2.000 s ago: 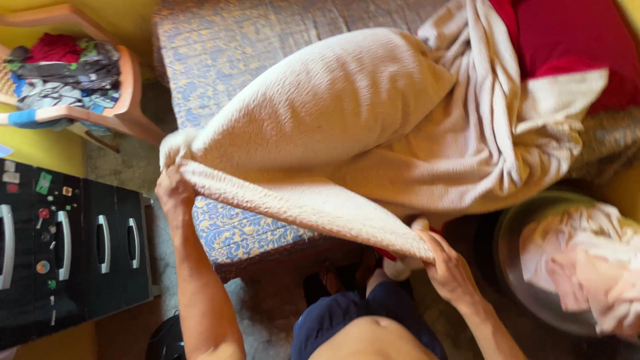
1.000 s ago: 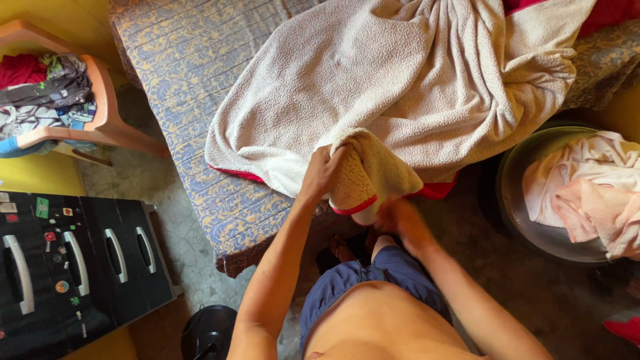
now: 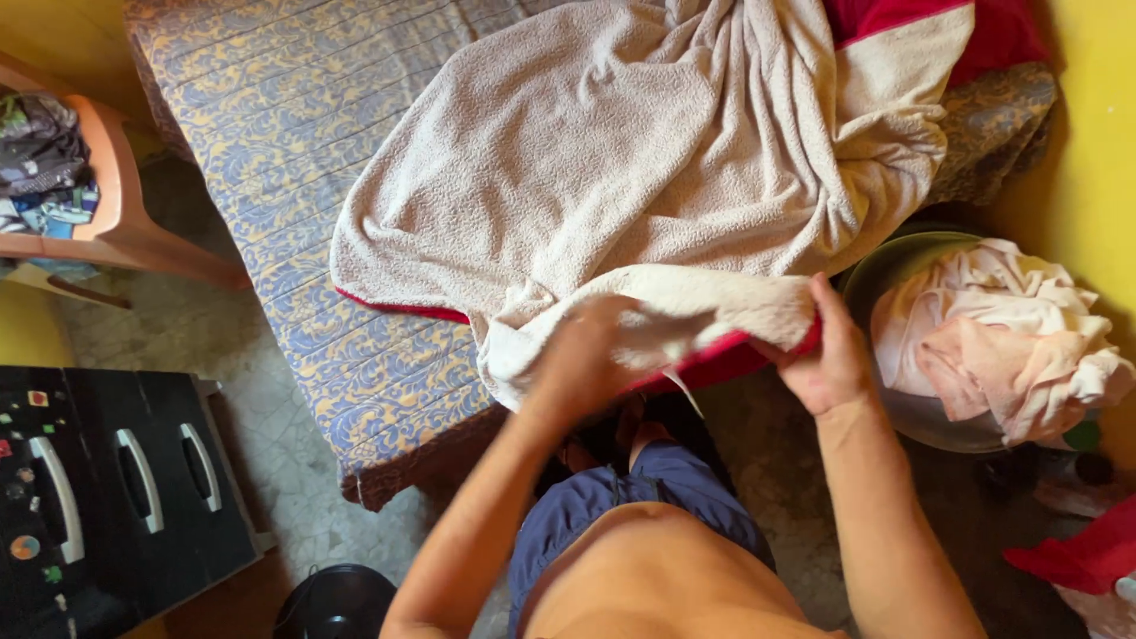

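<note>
A cream fleece blanket (image 3: 550, 160) with a red underside lies rumpled over a bed with a blue and yellow patterned cover (image 3: 293, 222). My right hand (image 3: 830, 355) grips the blanket's red-backed edge between thumb and fingers, just off the side of the bed. Blurred by motion, my left hand (image 3: 595, 355) is at the same turned-up edge; whether its fingers hold the cloth cannot be told. A thin pale strip hangs from the edge between both hands.
A large metal basin (image 3: 932, 426) with pale cloths (image 3: 1003, 346) stands at the right. On the left are a pink plastic chair (image 3: 124, 177) heaped with clothes, a black drawer cabinet (image 3: 177, 479) and a black bucket (image 3: 335, 603). Red cloth (image 3: 1078, 550) lies at the lower right.
The blanket, raised and billowing two seconds ago, now lies lower on the bed. Since one second ago, my right hand has moved up and right, and the near edge is spread wider.
</note>
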